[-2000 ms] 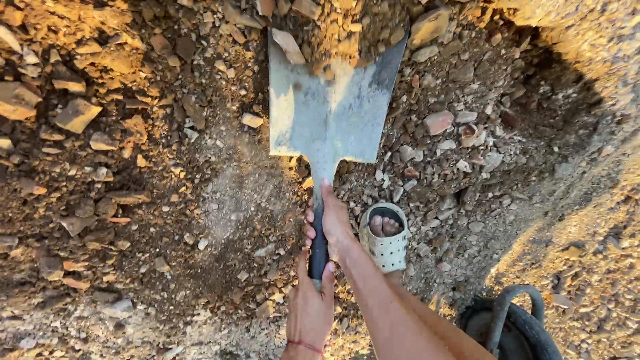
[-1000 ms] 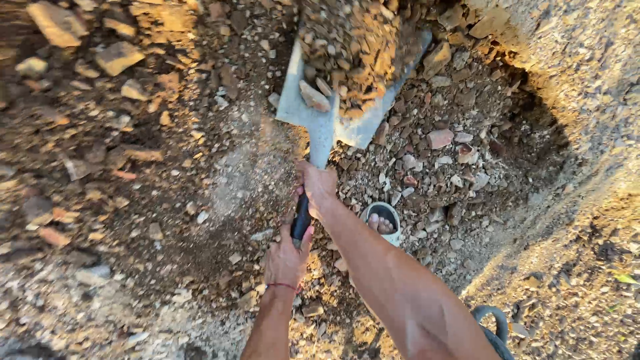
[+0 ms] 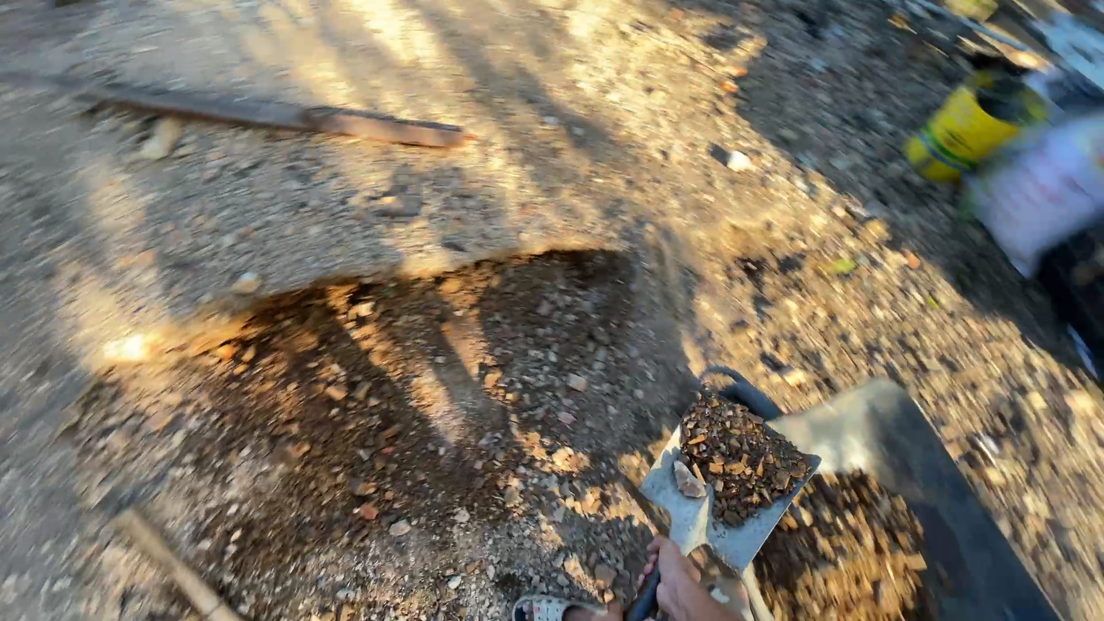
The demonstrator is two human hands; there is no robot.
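My right hand (image 3: 677,578) grips the dark handle (image 3: 645,595) of a metal shovel close to its blade (image 3: 742,543), at the bottom right of centre. A heap of stony soil (image 3: 742,453) and a larger pale stone (image 3: 688,479) lie on the blade. The blade is beside a large dark container (image 3: 966,509) holding more stony soil (image 3: 849,548), which is blurred. A dark curved handle (image 3: 743,390) shows behind the blade. My left hand is out of view.
A dug hollow of loose stones (image 3: 379,448) spans the middle. My foot in a pale clog (image 3: 552,608) stands at the bottom edge. A wooden pole (image 3: 177,565) lies lower left, a long bar (image 3: 379,128) upper left. A yellow bucket (image 3: 975,129) and a whitish sack (image 3: 1044,194) are at upper right.
The loaded shovel has moved from the stony ground to beside the dark container. My left hand, earlier on the handle, has left the view. The view has swung strongly.
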